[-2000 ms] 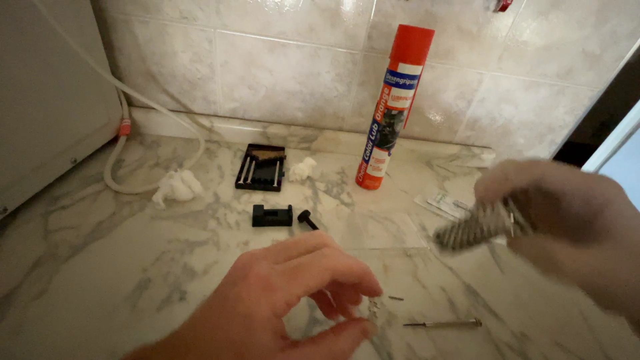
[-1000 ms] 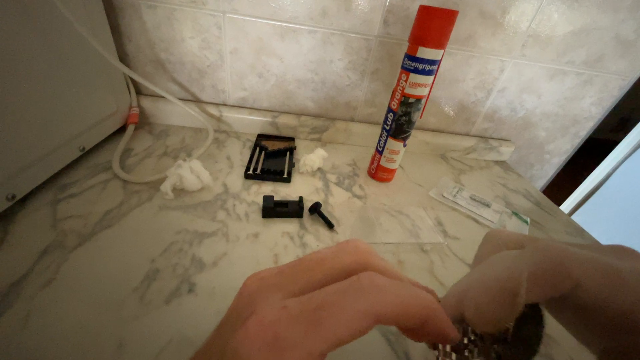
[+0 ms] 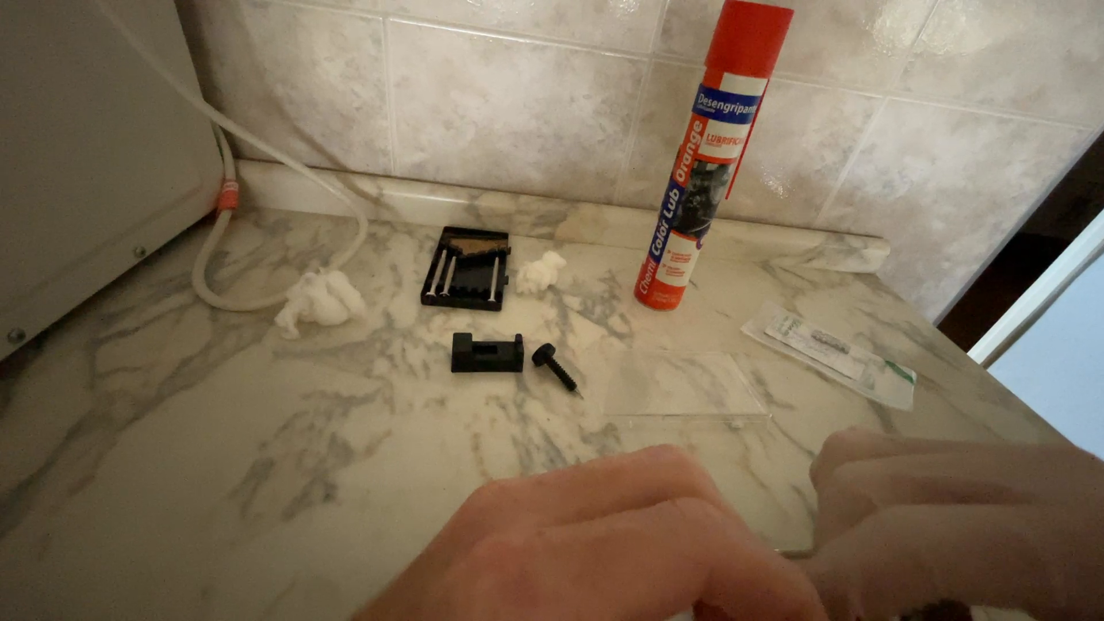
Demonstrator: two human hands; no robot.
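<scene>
At the bottom centre is my left hand (image 3: 604,543), fingers curled down; its fingertips, and anything in them, are cut off by the frame. My right hand (image 3: 957,526) lies at the lower right, slightly blurred, with a small part of a dark object below it. Beyond my left hand, a black plastic watch-band link holder (image 3: 487,355) rests on the marble counter. Beside it lies a black thumbscrew with a thin pin tip (image 3: 555,369). Behind them is an open black case of small screwdrivers (image 3: 467,269).
A red-capped lubricant spray can (image 3: 703,164) stands near the tiled wall. A clear plastic lid (image 3: 686,388) and a packet (image 3: 832,355) lie at right. White wads (image 3: 321,302) sit near a pale hose (image 3: 211,259); a grey appliance (image 3: 95,155) stands at left.
Two seconds ago my right hand held up a metal link band; now both hands are low at the frame's bottom edge and the band is mostly out of sight. The view has shifted.
</scene>
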